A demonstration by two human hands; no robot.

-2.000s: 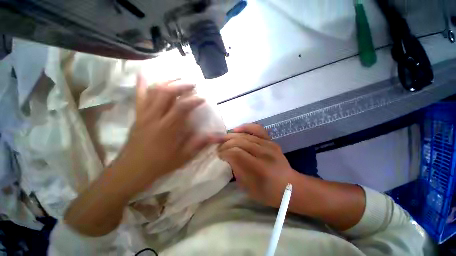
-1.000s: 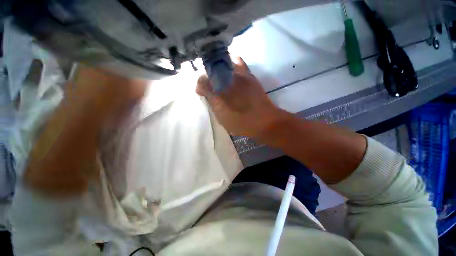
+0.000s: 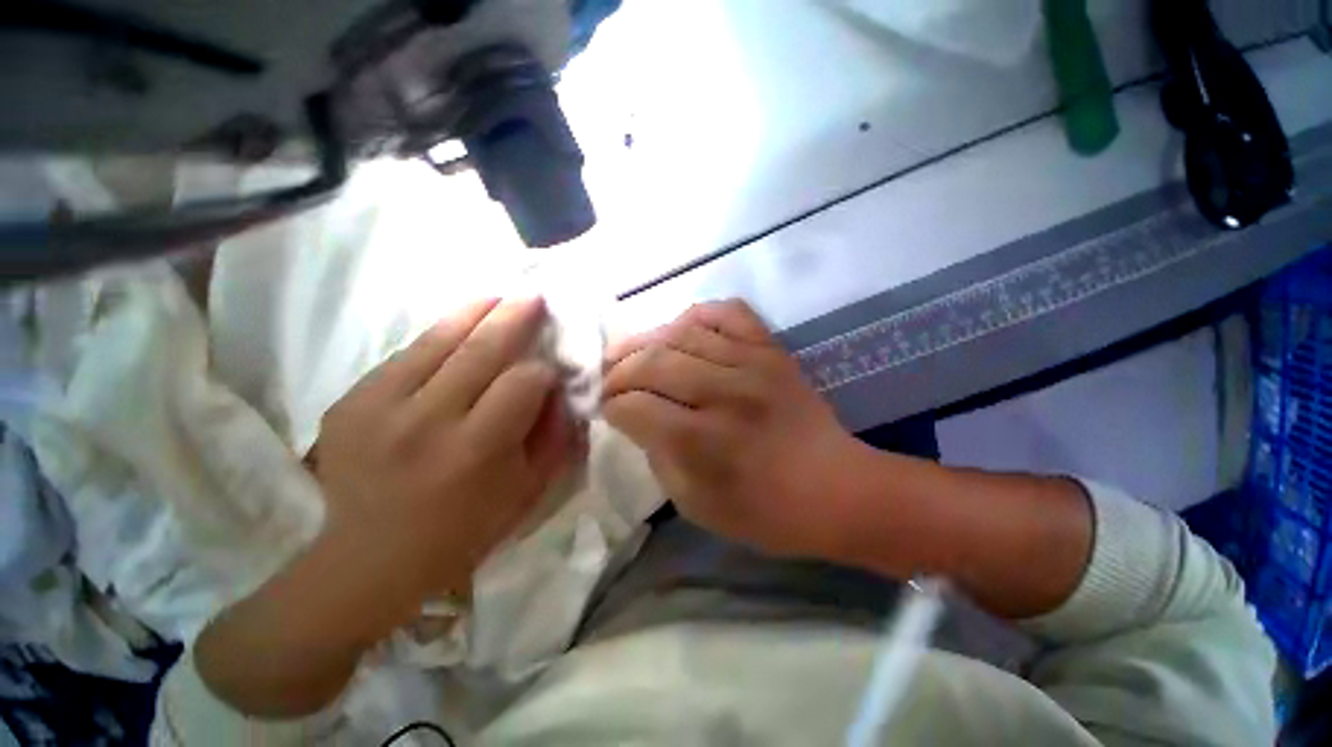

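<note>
A cream garment piece (image 3: 270, 365) lies bunched on the machine bed and hangs toward my lap. My left hand (image 3: 453, 423) grips its edge, fingers bent, just below the grey attachment (image 3: 538, 183). My right hand (image 3: 723, 416) pinches the same cloth a little to the right, near the bed's front edge. A short gathered bit of cloth shows between the two hands. The sewing machine head (image 3: 175, 102) covers the upper left. The needle area is overexposed and cannot be made out.
A green-handled tool (image 3: 1081, 88) and black-handled scissors (image 3: 1230, 146) lie at the upper right. A ruler strip (image 3: 1008, 299) runs along the table's front edge. A blue plastic crate (image 3: 1293, 453) stands at the right. A pale stick-like strip (image 3: 894, 671) is over my front.
My right hand has come back from beside the grey attachment toward the front edge. My left hand has moved right, from the blurred far left, onto the cloth. The cloth is more bunched.
</note>
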